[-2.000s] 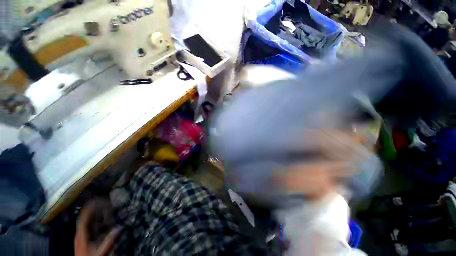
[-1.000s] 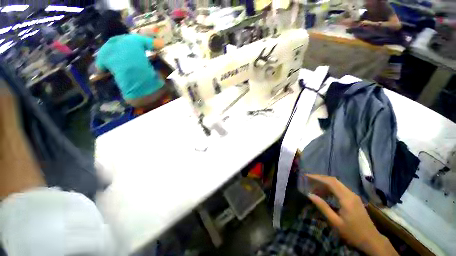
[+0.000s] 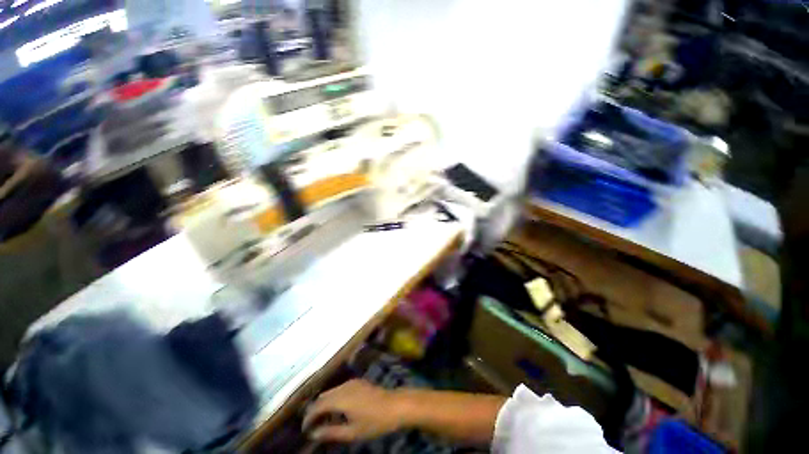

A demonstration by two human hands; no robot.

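A blurred heap of grey-blue garment cloth point(image 3: 98, 377) lies at the left end of the white sewing table point(image 3: 306, 341), with a darker navy part on its right side. My right hand point(image 3: 355, 412) is low in the middle, by the table's front edge and over the dark plaid lap. Its fingers are loosely curled with a gap between them, and nothing shows in it. The hand is away from the cloth. My left hand is out of the picture. The cream sewing machine point(image 3: 399, 168) stands behind the table, with thread snips point(image 3: 384, 227) on its bed.
A blue basket point(image 3: 594, 191) with dark pieces stands at the right on a side table point(image 3: 701, 239). A smartphone point(image 3: 470, 181) lies beside the machine. Below are an open wooden compartment, a box point(image 3: 532, 359) and pink and yellow items point(image 3: 421, 324).
The view has swung right from the second machine back to the first. The left hand and its dark cloth have left the picture. The grey-blue heap now shows at the far left.
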